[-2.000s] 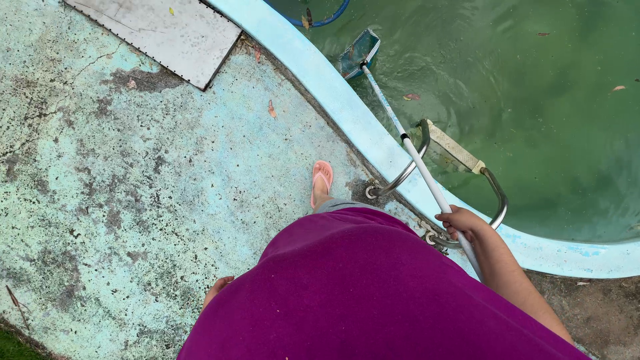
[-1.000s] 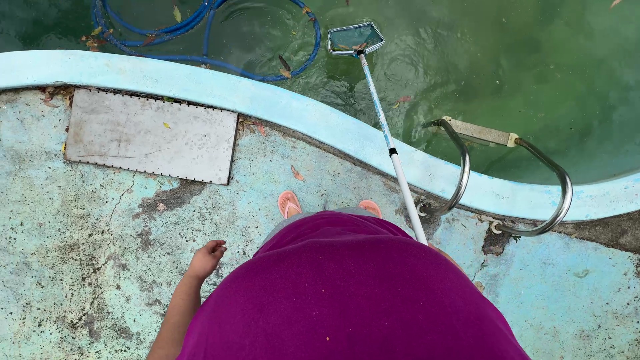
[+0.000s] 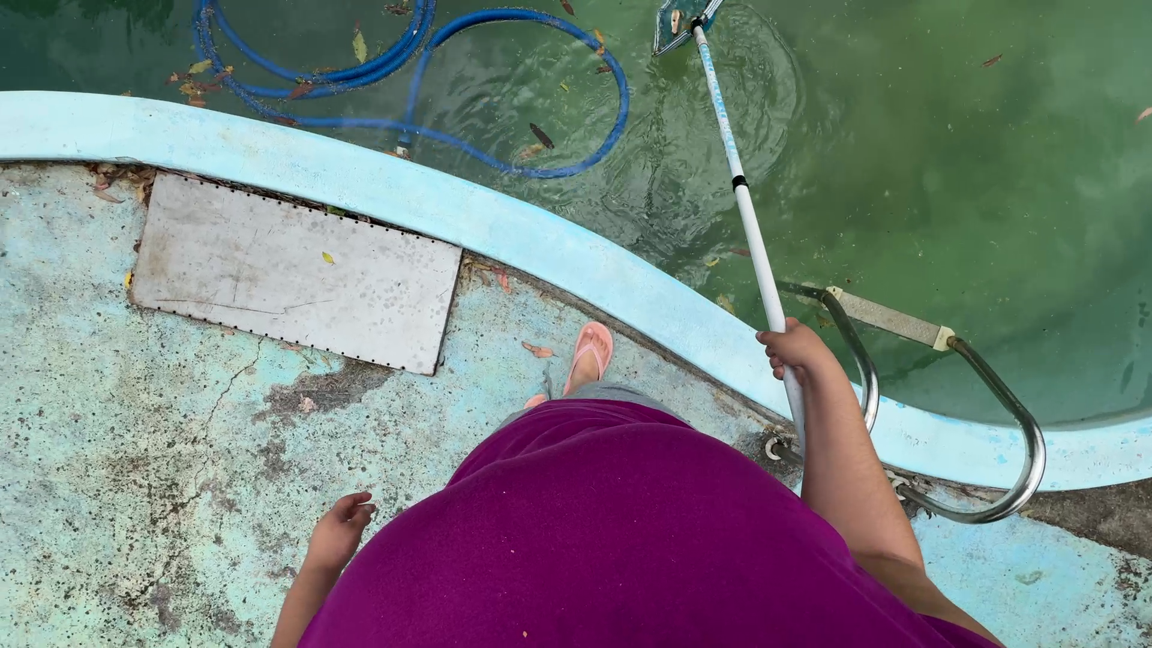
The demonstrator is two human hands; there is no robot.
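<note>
My right hand (image 3: 798, 351) is closed around the white pole (image 3: 754, 238) of a pool skimmer, beside the pool's rim. The pole runs up and out over the green water to the skimmer net (image 3: 679, 22), which is partly cut off by the top edge of the view and has a leaf in it. My left hand (image 3: 340, 531) hangs over the painted deck at the lower left, holding nothing, its fingers loosely bent and a little apart.
The light blue pool rim (image 3: 540, 243) curves across the view. A metal ladder (image 3: 1021, 423) stands right of my right hand. A blue hose (image 3: 621, 108) floats with leaves around it. A pale rectangular panel (image 3: 297, 270) lies on the deck, near my sandalled foot (image 3: 589, 355).
The skimmer net has moved farther out from the rim. My right hand, hidden one second ago, shows again on the pole. My left hand stays at my side with nothing in it.
</note>
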